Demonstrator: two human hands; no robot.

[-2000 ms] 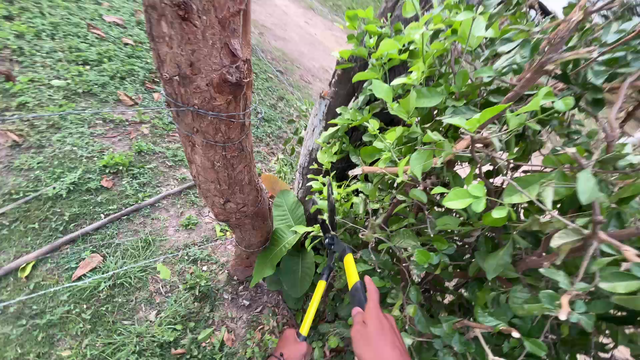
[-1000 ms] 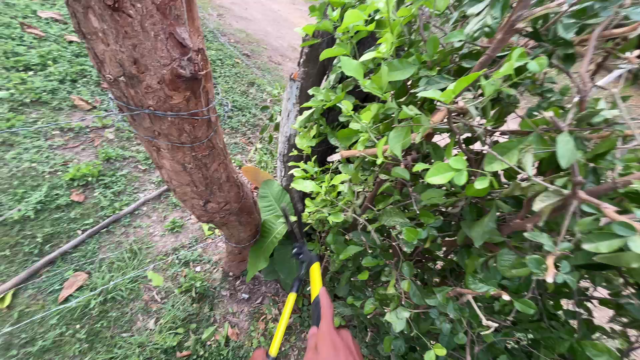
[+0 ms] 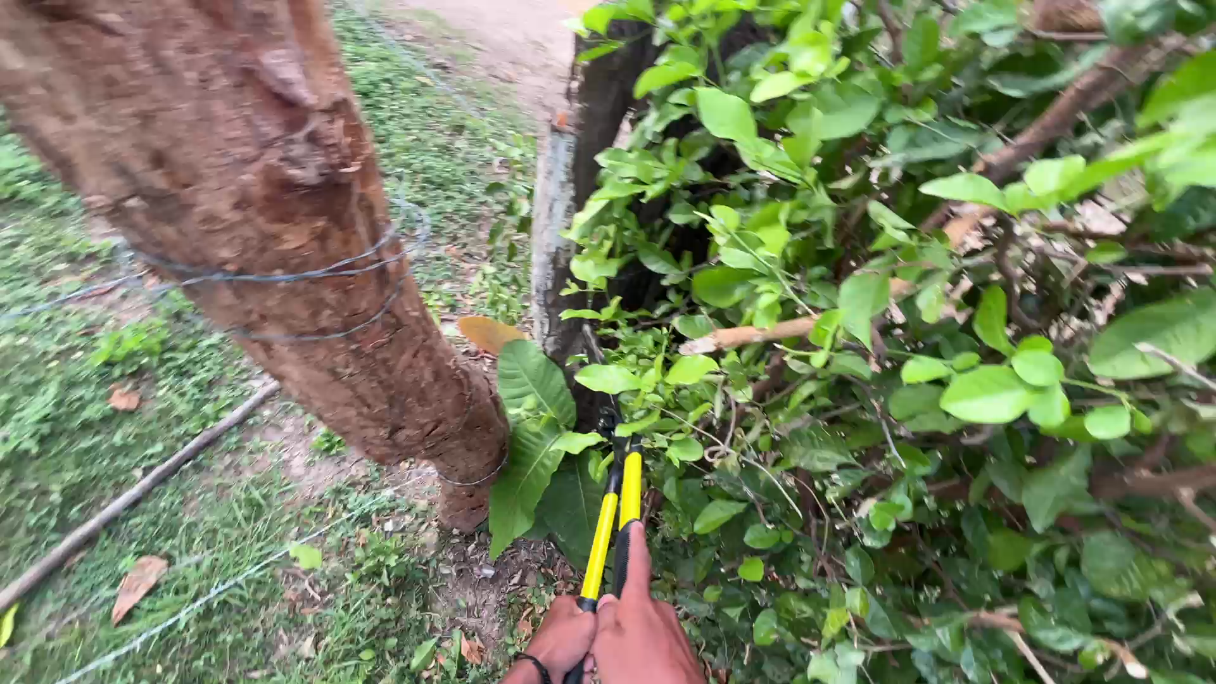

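Observation:
Both hands grip a pair of hedge shears [image 3: 631, 484] with yellow shafts and black grips, low in the middle of the head view. My left hand [image 3: 562, 635] holds the left handle and wears a dark band at the wrist. My right hand [image 3: 641, 622] holds the right handle, its index finger stretched along the grip. The two handles lie close together and the hands touch. The blades point away from me into the edge of a leafy green bush [image 3: 817, 399], largely hidden by leaves. Large green leaves [image 3: 530, 475] stand just left of the shears.
A leaning tree trunk [image 3: 313, 256] wrapped with wire [image 3: 285, 275] stands at the left. Wire strands run across the grass beside a long stick [image 3: 142, 484]. A weathered post [image 3: 554, 228] stands behind the large leaves. A cut branch stub [image 3: 750, 334] juts from the bush.
The shear handles were spread apart two seconds ago and have come together, with my hands now touching. The blades have gone in among the leaves at the bush's edge. The view has shifted.

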